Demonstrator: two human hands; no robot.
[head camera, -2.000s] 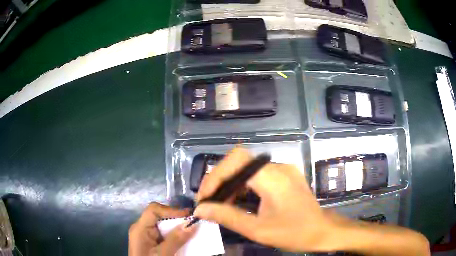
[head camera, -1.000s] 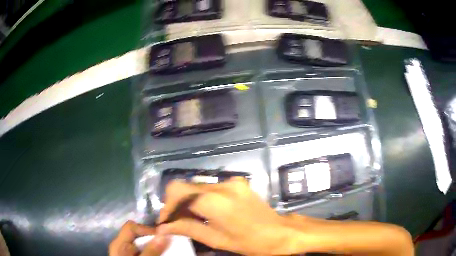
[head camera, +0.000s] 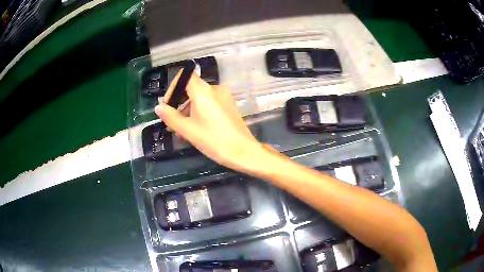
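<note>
My right hand (head camera: 204, 117) holds slim black tweezers (head camera: 181, 85) over the upper-left part of the clear blister tray (head camera: 139, 207). The tips are at or just above the top-left black phone (head camera: 210, 70); exact contact cannot be told. My hand partly covers the phone below it (head camera: 154, 142). Other phones lie back up, one per pocket, including the top-right phone (head camera: 323, 62) and a lower-left phone (head camera: 225, 202) with a grey label area and two small silvery squares. My forearm crosses the right column and partly covers a phone (head camera: 371, 174). My left hand is not in view.
The tray's far part lies over a pale board (head camera: 366, 48) with dark shadow at its back. White paper strips (head camera: 455, 154) lie at the right. A stacked black pile (head camera: 456, 40) stands at the upper right. White edging (head camera: 69, 167) borders a brighter green surface at the left.
My right hand has moved up and forward with the tweezers, from the lower-left pocket to the top-left phone. My left hand and the white sheet have left the view. The view now shows more of the board.
</note>
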